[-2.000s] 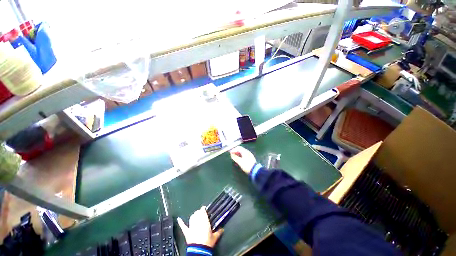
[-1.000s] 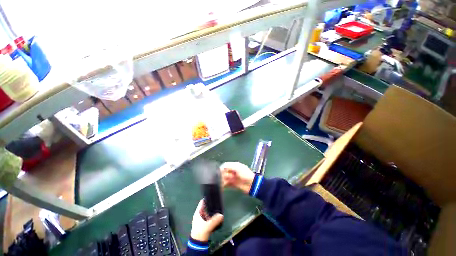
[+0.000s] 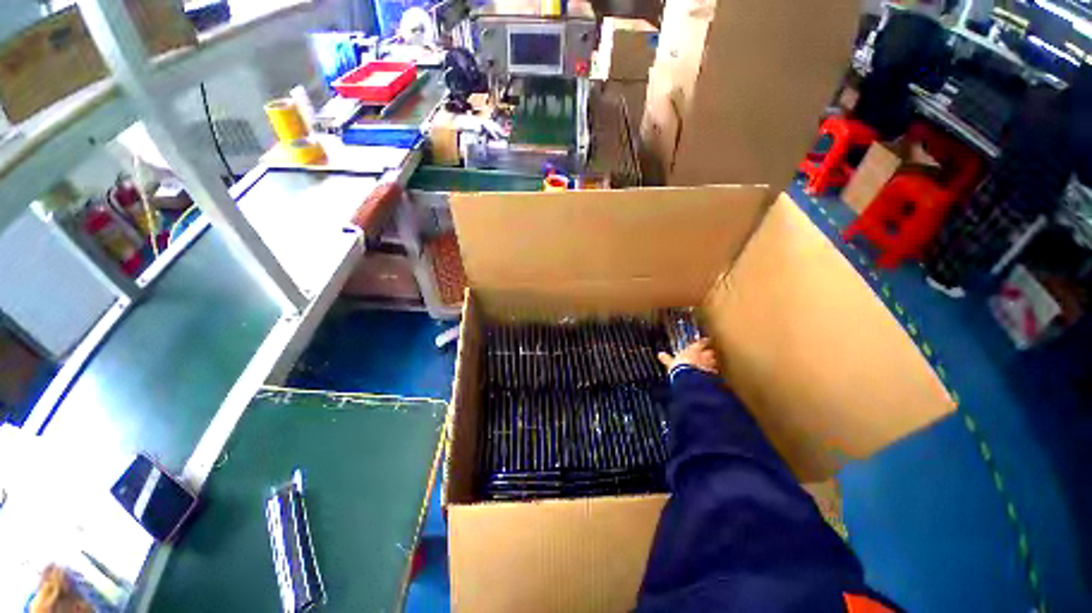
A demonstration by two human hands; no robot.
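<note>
A large open carton (image 3: 557, 557) stands in front of me, holding packed rows of bagged remotes (image 3: 575, 431). My right hand (image 3: 692, 357) reaches into its far right corner. Its thumb and fingers are around the near end of some shiny bagged remotes (image 3: 684, 328) at the end of the back row; the fingertips are partly hidden. My left hand is not in view. A bagged remote (image 3: 291, 545) lies alone on the green bench (image 3: 359, 461) to the left, its clear wrap shiny.
A smartphone (image 3: 156, 496) lies left of the bench mat. An orange heap (image 3: 54, 592) is cut off at the lower left. A metal post (image 3: 198, 156) rises at left. The carton's flaps stand open. Red stools (image 3: 916, 198) and a person's dark clothing are at far right.
The view has swung right to the carton. My right hand has moved from the bench into it. My left hand and the black bundle it held have left the view there.
</note>
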